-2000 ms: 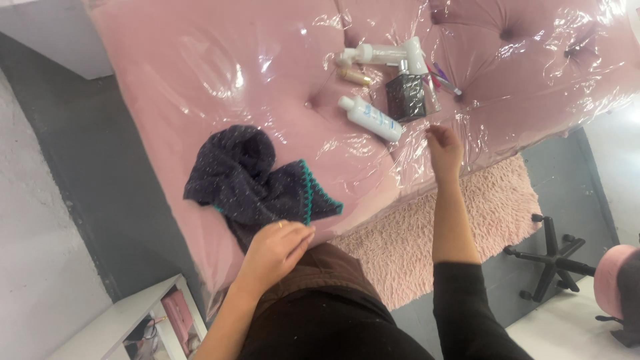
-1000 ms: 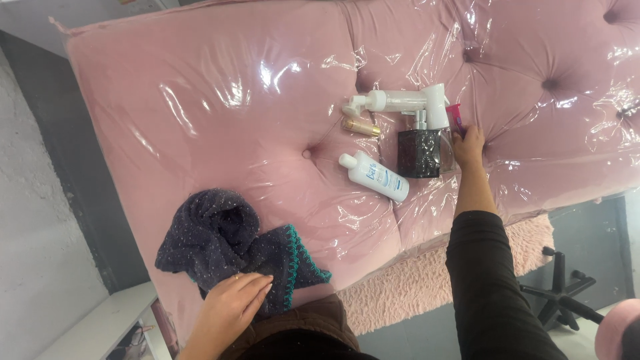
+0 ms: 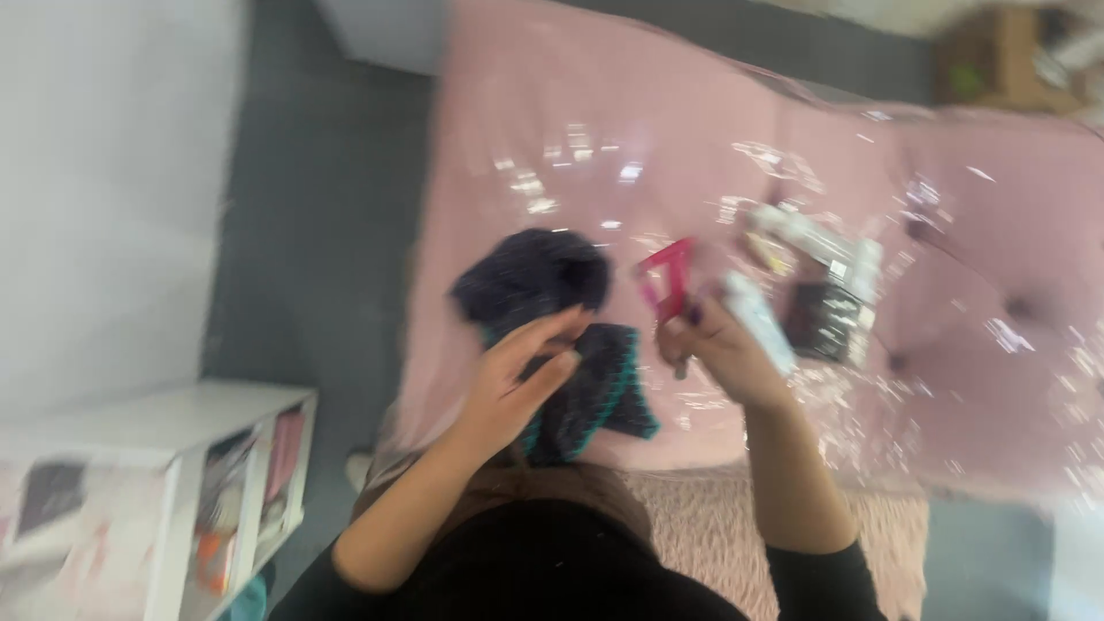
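A bright pink plastic tool with an open frame point(image 3: 675, 274), its exact kind blurred, is gripped in my right hand point(image 3: 720, 349). My left hand point(image 3: 522, 379) hovers over the dark knitted cloth with teal edging point(image 3: 608, 388), fingers apart and holding nothing. That cloth lies bunched near the front edge of the plastic-covered pink tufted bed point(image 3: 690, 181). Just beyond my right hand lies a white bottle point(image 3: 759, 319). Farther right are a black textured bottle point(image 3: 824, 321), a clear and white pump bottle point(image 3: 815, 240) and a small gold-coloured tube point(image 3: 766, 252).
At the lower left stands a white shelf unit point(image 3: 181, 423) with items inside. A fluffy pink rug point(image 3: 716, 535) lies on the grey floor along the bed's near side. A wooden box or shelf point(image 3: 1005, 60) is at the top right.
My right hand has picked up the pink tool from beside the bottles and brought it left, toward the cloth. My left hand has lifted off the cloth. The view has shifted.
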